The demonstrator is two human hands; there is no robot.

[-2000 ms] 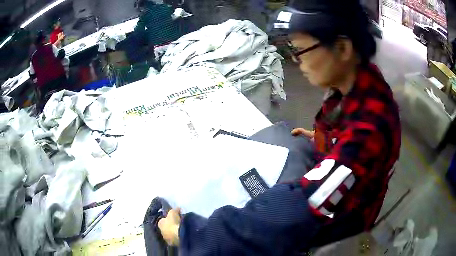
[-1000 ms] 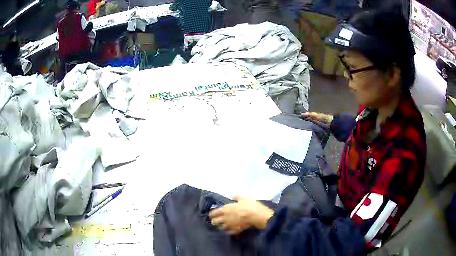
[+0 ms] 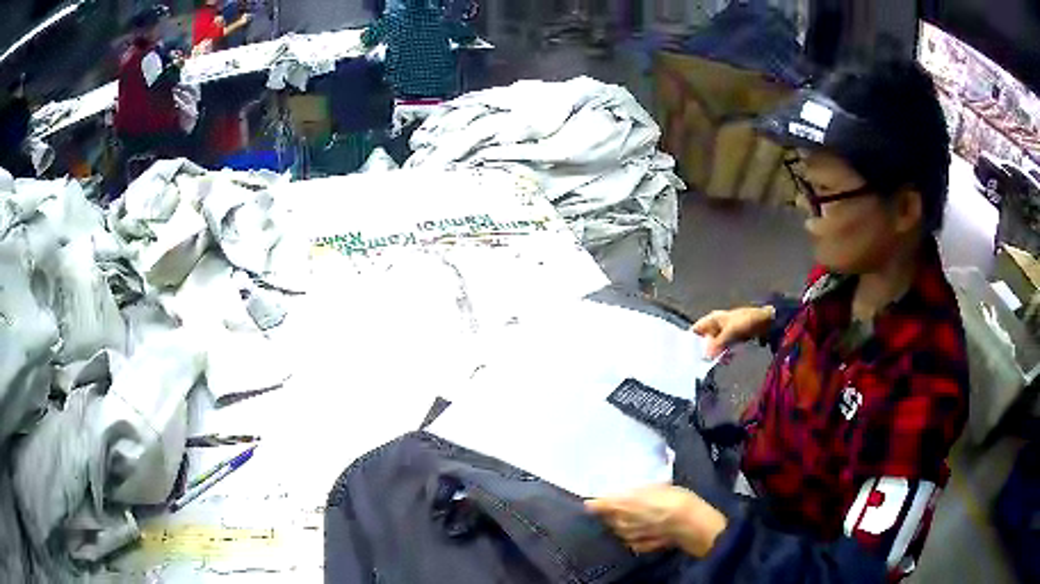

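A dark grey shirt point(image 3: 422, 513) lies spread on the white table point(image 3: 399, 268), with its near part towards the bottom edge. A plain white sheet or lining point(image 3: 547, 399) lies across it, with a dark printed panel point(image 3: 648, 402) at its right side. Both hands at the shirt belong to another person point(image 3: 878, 342) in red and black plaid. That person's near hand point(image 3: 661, 519) is at the lower edge of the white area. The far hand point(image 3: 732, 327) is at its upper right corner. Neither of my own hands is in view.
Heaps of pale grey-green cloth lie at the left point(image 3: 68, 319) and beyond the table's far end point(image 3: 559, 148). Pens point(image 3: 217, 473) lie near a dark pencil-like stick point(image 3: 222, 440). More people stand at a table in the back left. Boxes point(image 3: 730, 137) stand behind.
The other person's near hand has moved right from the dark cloth to the edge of the white area. Their far hand has come in to its corner. Earlier, the view swung right.
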